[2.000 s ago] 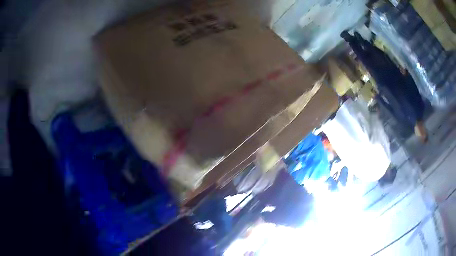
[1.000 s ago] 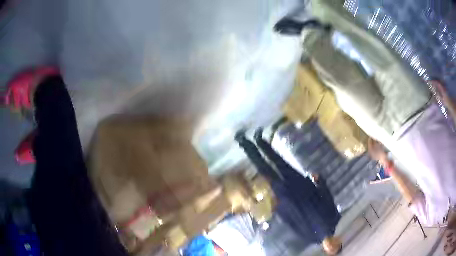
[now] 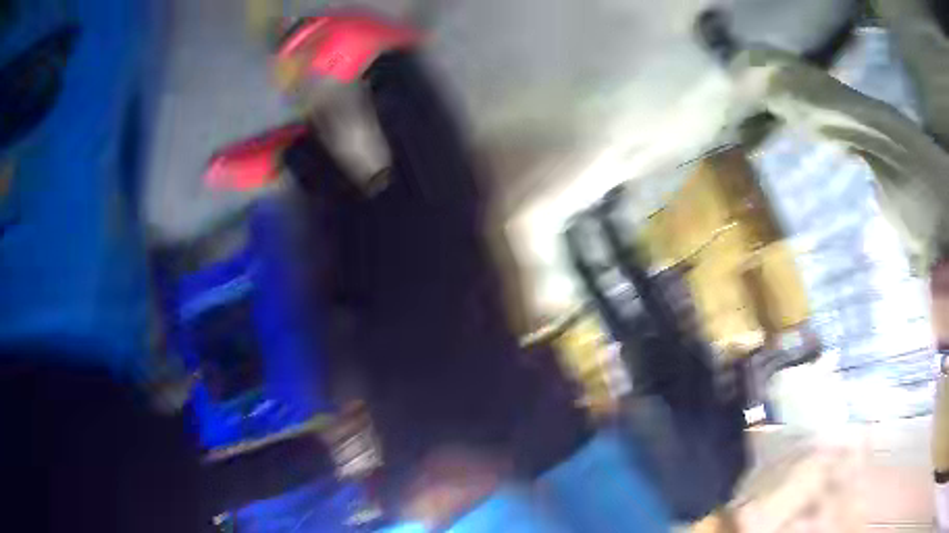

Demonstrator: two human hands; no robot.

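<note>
Neither of my hands shows, and the view is tilted and badly blurred. Nearest in front is a person in dark trousers [image 3: 427, 271] and red shoes [image 3: 338, 47], feet towards the top of the picture, with light blue clothing [image 3: 604, 484] at the bottom edge. A blurred skin-toned patch beside that clothing seems to be this person's hand. A bright blue plastic stool [image 3: 281, 312] stands left of the legs. Tan cartons [image 3: 702, 239] are stacked right of centre, partly hidden by a second person in dark clothes [image 3: 666, 354].
A large blue surface [image 3: 73, 208] fills the left edge; I cannot tell what it is. A person in khaki trousers [image 3: 853, 115] is at the upper right. A silvery wrapped stack [image 3: 874, 333] is at the right. Grey floor [image 3: 562, 62] runs along the top.
The red-shoed person has shifted from the left edge towards the centre and looks larger. The big carton has left the view or is hidden. More of the blue stool shows, and the blue surface has appeared.
</note>
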